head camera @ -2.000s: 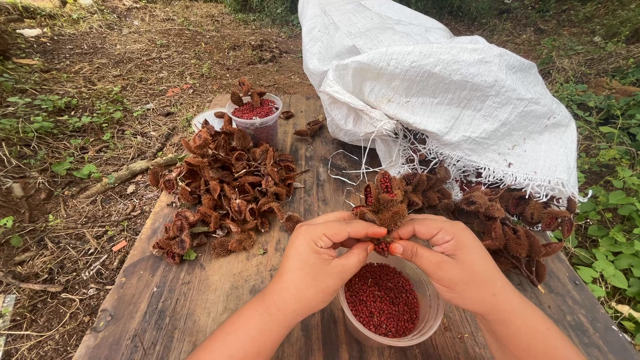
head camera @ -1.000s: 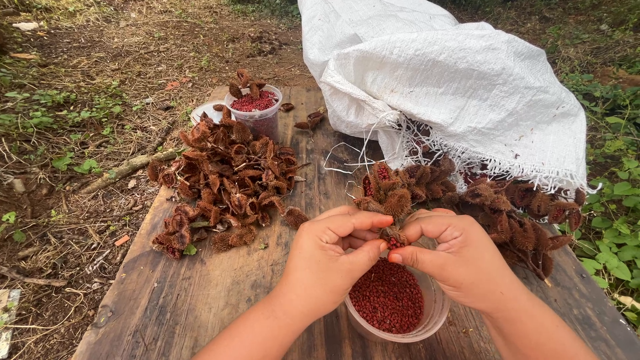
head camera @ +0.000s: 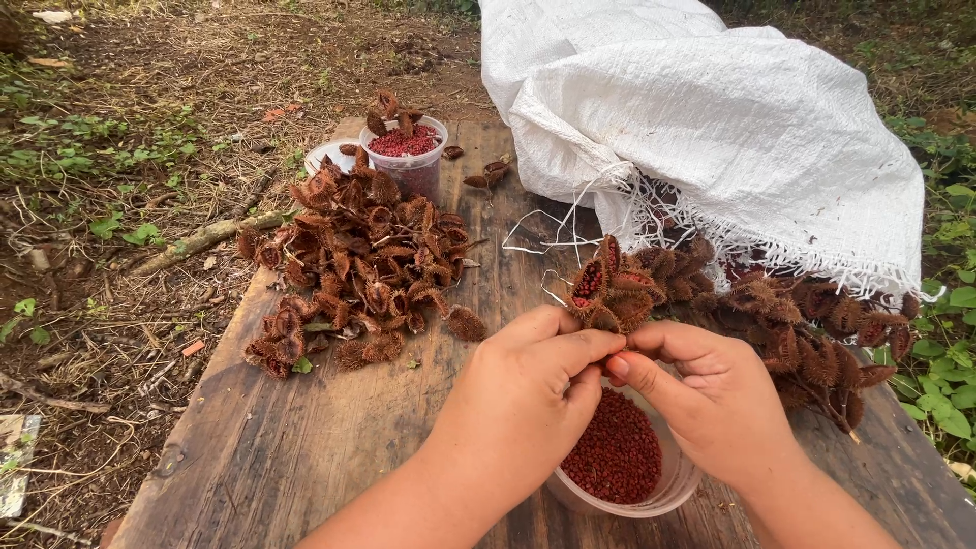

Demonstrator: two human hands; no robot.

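My left hand and my right hand meet above a clear plastic tub of red annatto seeds. Between their fingertips they pinch a spiny brown annatto pod, mostly hidden by the fingers. Just beyond the fingertips is a cluster of annatto pods, some split with red seeds showing; whether the pinched pod is joined to it I cannot tell. A heap of opened brown pods lies to the left. Behind it stands a second tub of red seeds with a few pods on top.
A white woven sack with a frayed edge lies at the back right, partly over more annatto pod clusters. A white lid is beside the far tub. Everything rests on a wooden board, with a stick on the ground at left.
Both hands stay over the near tub, their fingers shifted slightly around the pod. The red seeds seen between the fingertips earlier are now mostly covered.
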